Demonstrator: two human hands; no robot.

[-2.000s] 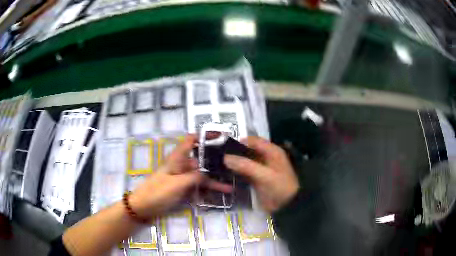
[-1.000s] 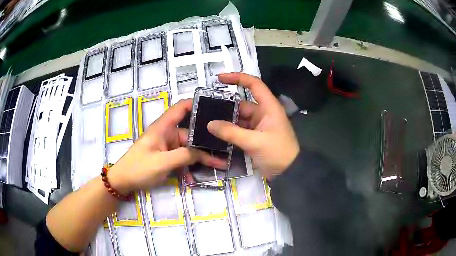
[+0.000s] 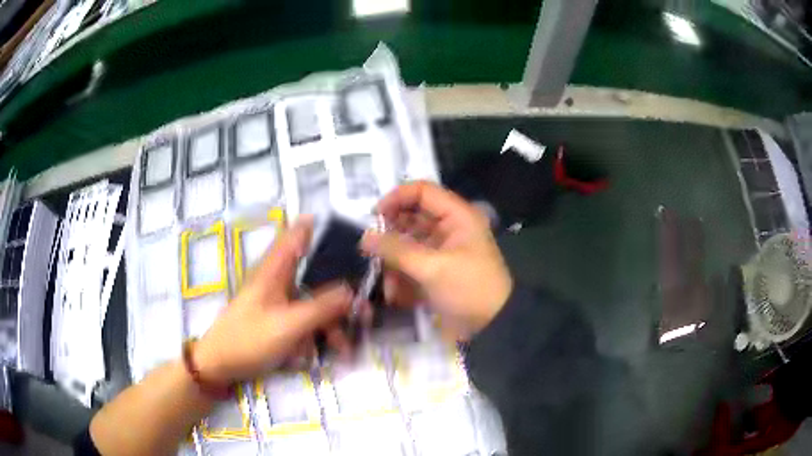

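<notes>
My left hand (image 3: pixel 276 307), bare and with a beaded bracelet (image 3: pixel 194 363) at the wrist, holds a small rectangular frame part with a black pad (image 3: pixel 334 254) in its centre. The part is tilted above the blister tray (image 3: pixel 158 267). My right hand (image 3: pixel 450 258) has its thumb and fingers closed at the part's right edge. Blur hides what exactly its fingertips pinch. Tray pockets hold dark-edged frames at the far end and yellow-edged frames (image 3: pixel 205 289) nearer. A white ladder-like liner (image 3: pixel 358 145) lies over the tray.
Left are white liners (image 3: pixel 85 285) and a stack of black die-cut sheets (image 3: pixel 37 285). Right on the dark bench are a white scrap (image 3: pixel 523 146), a black item with a red band (image 3: pixel 570 178), a dark reddish slab (image 3: pixel 682 276) and a cream fan (image 3: pixel 776 287). A grey post (image 3: pixel 559 58) stands behind.
The held part has gone from nearly face-up to tilted, and my right thumb has moved from the black pad's face to the part's right edge. The whole view has shifted slightly.
</notes>
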